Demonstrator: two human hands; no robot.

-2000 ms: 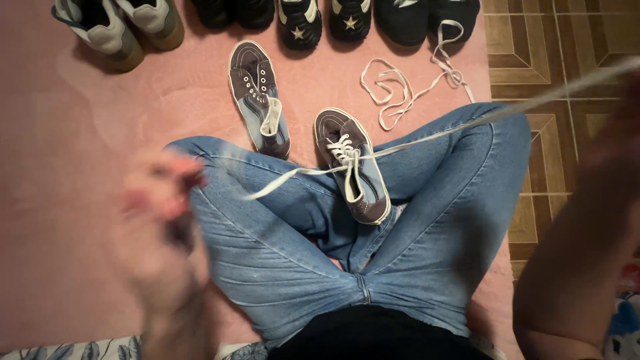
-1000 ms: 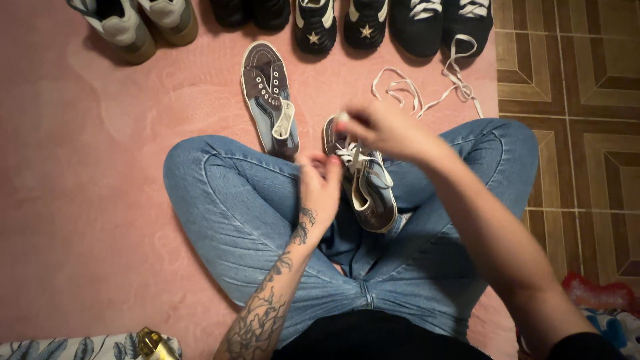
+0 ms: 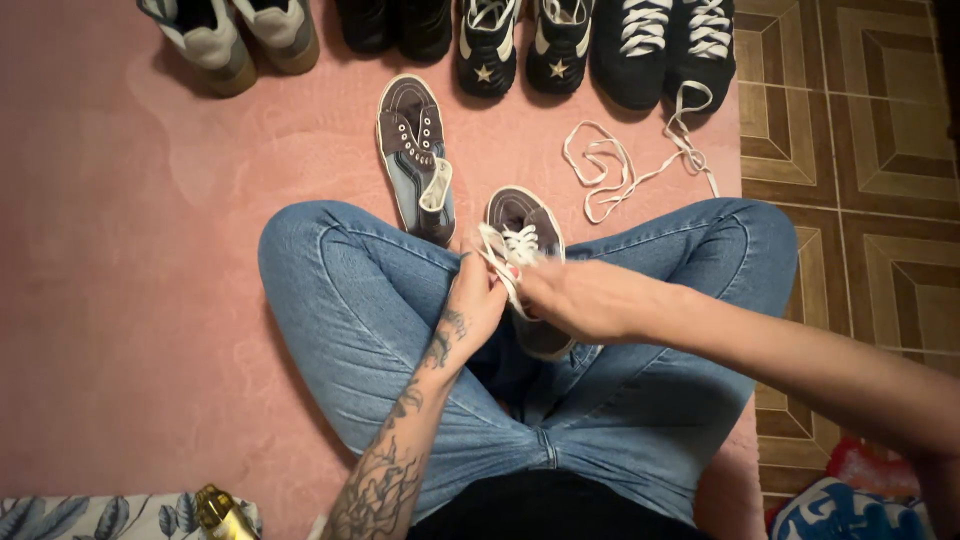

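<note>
A dark and blue high-top sneaker point(image 3: 525, 210) lies between my crossed legs, toe pointing away, with a white shoelace point(image 3: 523, 244) crossed through its front eyelets. My left hand point(image 3: 480, 289) grips a length of the lace at the shoe's left side. Against the shoe's opening, my right hand point(image 3: 574, 292) has its fingers closed on the lace; they partly hide the collar and are slightly blurred. The matching sneaker point(image 3: 411, 154) lies unlaced beyond my left knee, its tongue folded out to the right. A loose white shoelace point(image 3: 630, 180) curls on the pink rug.
Several pairs of shoes line the far edge of the pink rug point(image 3: 150, 300): grey ones point(image 3: 277, 37), black ones with stars point(image 3: 484, 60) and black ones with white laces point(image 3: 634, 67). Brown tiles point(image 3: 892, 172) border the right. Leaf-print fabric point(image 3: 97, 517) and a gold object point(image 3: 221, 514) lie bottom left.
Two seconds ago my hands were wide apart with the lace stretched between them. They have come together over the laced shoe and stay close there.
</note>
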